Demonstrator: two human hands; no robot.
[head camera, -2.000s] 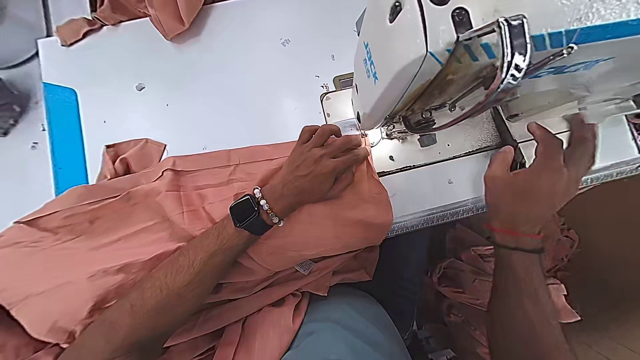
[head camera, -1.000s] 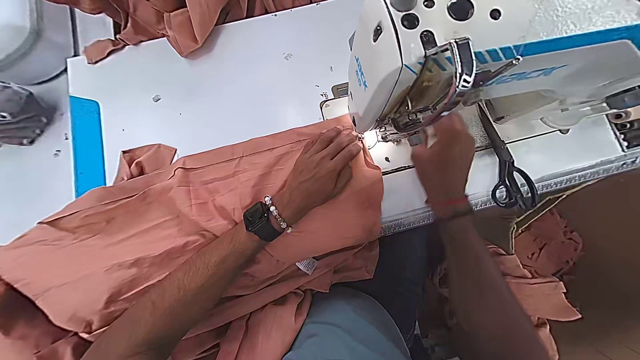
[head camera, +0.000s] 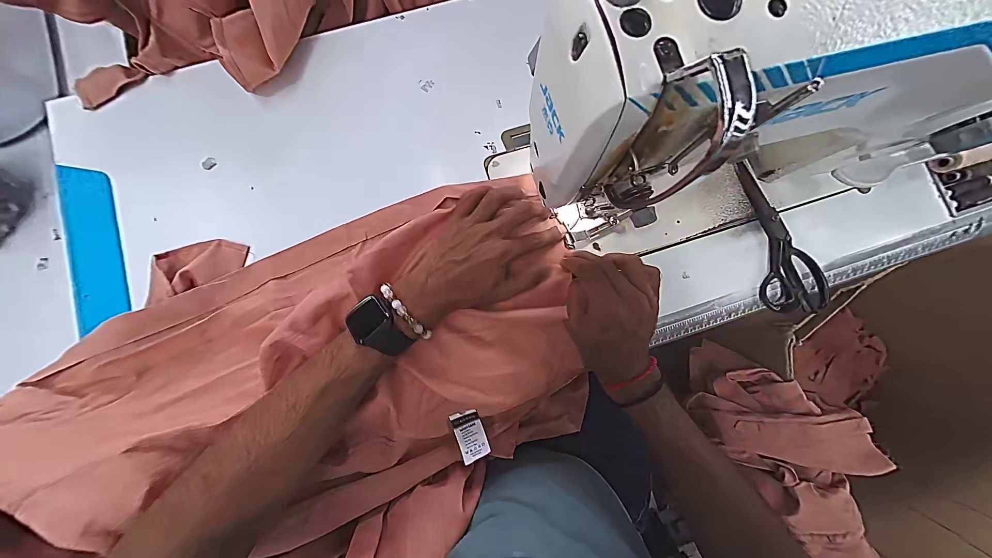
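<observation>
A salmon-coloured cloth garment with a white care label lies over the table and the lap. Its far edge reaches the lit presser foot of a white Jack sewing machine. My left hand, with a watch and beaded bracelet at the wrist, rests on the cloth, fingers spread, just left of the foot. Close to the foot on the near side, my right hand has its fingers bent together at the cloth's right edge, pinching it. The needle itself is too small to tell.
Black-handled scissors lie on the machine bed at the right, handles over the table's ruler edge. More salmon cloth is heaped at the back left. Further cloth pieces hang below the table at the right. Thread spools sit at far right.
My right hand, raised at the right two seconds ago, then beside the presser foot, has come to the cloth's right edge. My left hand stays on the cloth near the foot.
</observation>
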